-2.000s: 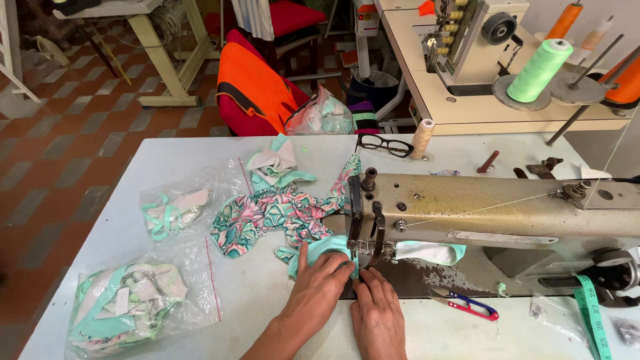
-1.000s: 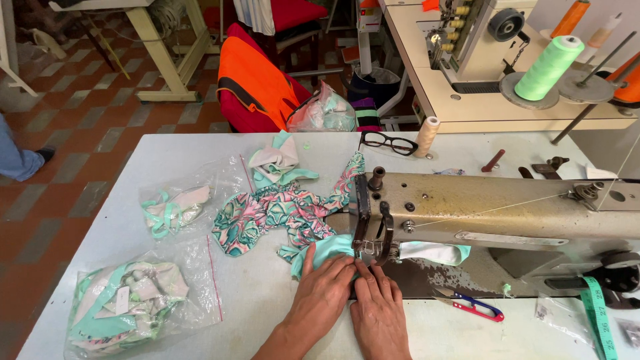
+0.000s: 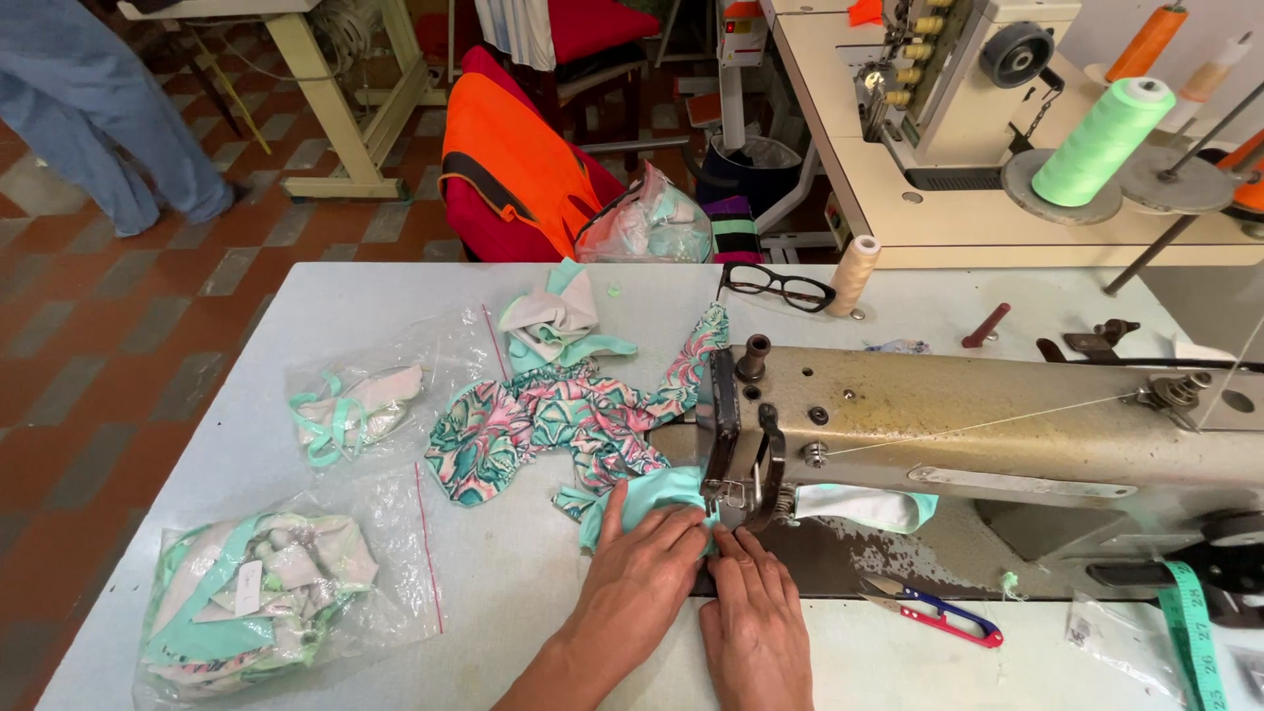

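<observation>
My left hand (image 3: 647, 568) lies with its fingers flat on turquoise fabric (image 3: 657, 489), just left of the sewing machine's needle area. Beside it, my right hand (image 3: 755, 607) rests its fingertips at the fabric's edge, in front of the presser foot. The industrial sewing machine (image 3: 948, 425) reaches in from the right, its foot partly hidden by the needle bar housing. Patterned ruffled fabric (image 3: 583, 420) spreads behind the turquoise piece. To the right of the needle, a white and turquoise fabric piece (image 3: 859, 506) lies under the machine arm.
Two plastic bags of fabric pieces (image 3: 267, 592) (image 3: 365, 415) lie at left. Thread snips (image 3: 933, 610) and a tape measure (image 3: 1192, 632) are at right. Eyeglasses (image 3: 780, 286) and a thread cone (image 3: 854, 276) stand behind the machine. A person's legs (image 3: 109, 118) show at upper left.
A person's legs have come farther into view at the upper left; one second ago only a lower leg and shoe showed at the edge. Both hands remain at the turquoise fabric.
</observation>
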